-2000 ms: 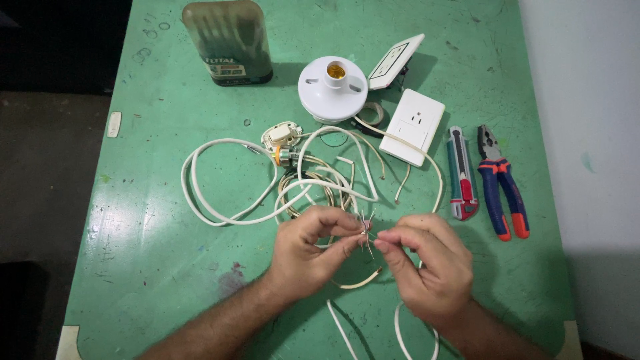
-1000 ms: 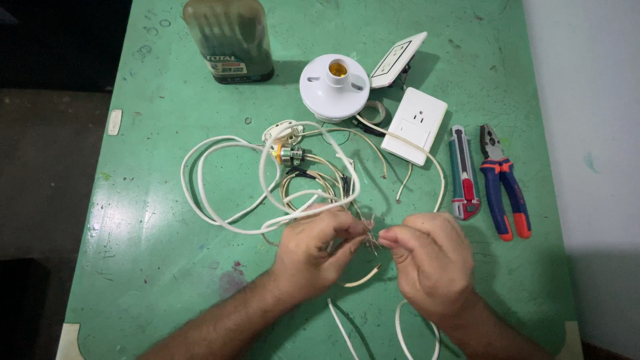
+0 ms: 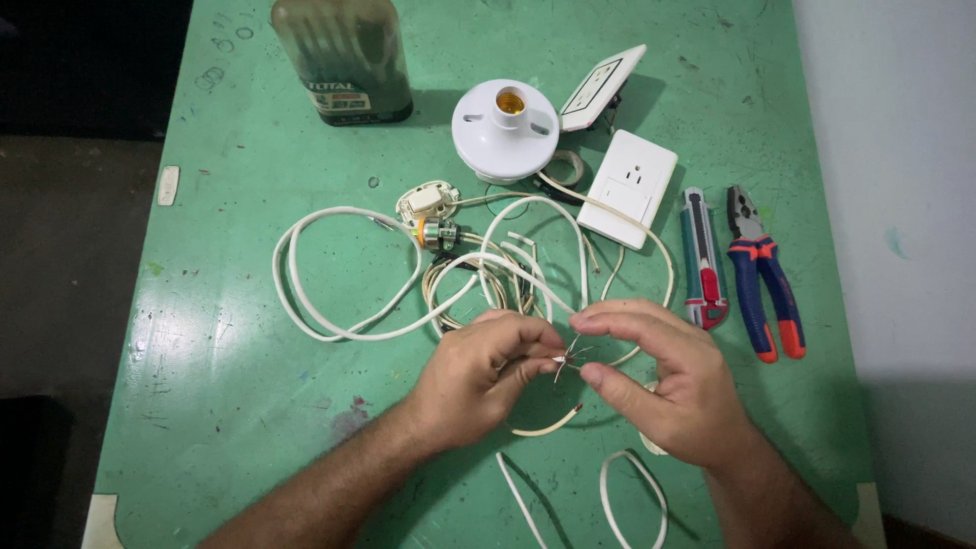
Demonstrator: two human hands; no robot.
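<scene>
My left hand pinches the stripped end of a cable, whose bare wire strands fan out between my hands. My right hand is just right of the strands, thumb and forefinger apart; whether a fingertip touches a strand, I cannot tell. White cable lies in loose loops behind and left of my hands. Among the loops are a metal-bodied plug, a small opened white switch and a coil of beige wire. A short beige wire piece lies below my hands.
A white lamp holder, a tilted wall plate and a white outlet plate stand at the back. A utility knife and combination pliers lie at right. A dark bottle is at back left on the green table.
My right thumb and forefinger have spread apart, where before they were together at the strands. The strands now fan out more visibly, and the white cable loops have shifted.
</scene>
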